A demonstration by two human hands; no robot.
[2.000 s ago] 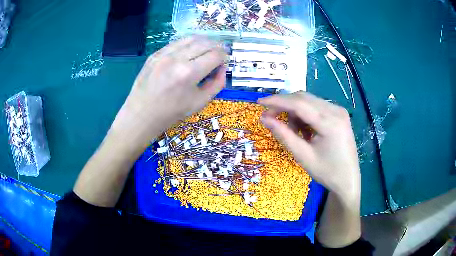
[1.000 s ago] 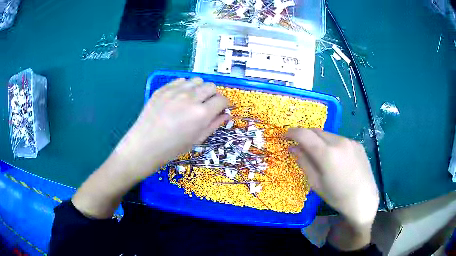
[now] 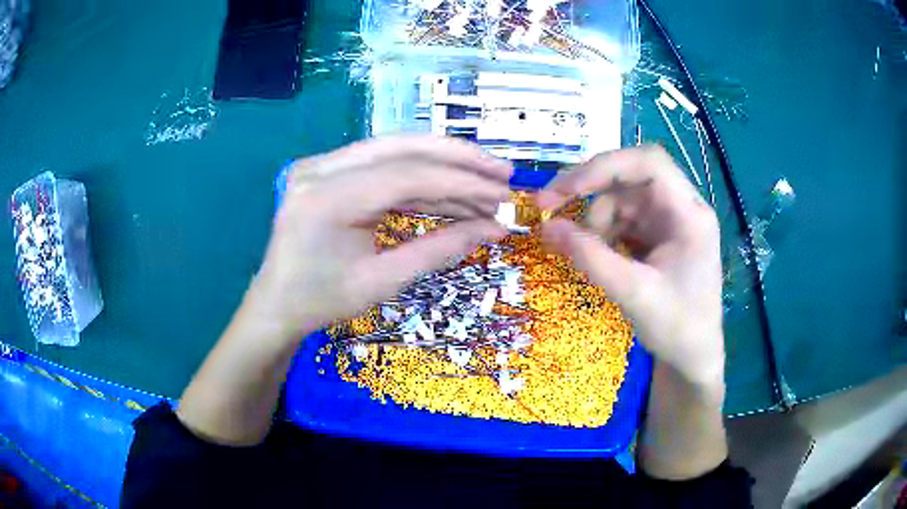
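Observation:
My left hand (image 3: 373, 224) is over the upper left of the blue tray (image 3: 457, 444), its fingertips closed on the white end of a wire lead (image 3: 507, 214). My right hand (image 3: 646, 239) faces it, thumb and finger pinching a small yellow-orange piece (image 3: 545, 215) with a thin dark stem beside it. The fingertips of both hands nearly meet. Below them, a loose pile of leads with white ends (image 3: 457, 313) lies on many yellow-orange pieces (image 3: 577, 368) in the tray. The hands hide the tray's upper part.
A metal and white fixture (image 3: 527, 114) sits in a clear container beyond the tray. Behind it is a clear box of leads (image 3: 497, 30). A small clear box (image 3: 55, 260) stands far left, a black flat rectangle (image 3: 261, 50) upper left. A black cable (image 3: 741, 224) runs down the right.
My hands have come up from the pile and closed together over the tray's far side. A white-ended lead and a yellow-orange piece now show at the fingertips.

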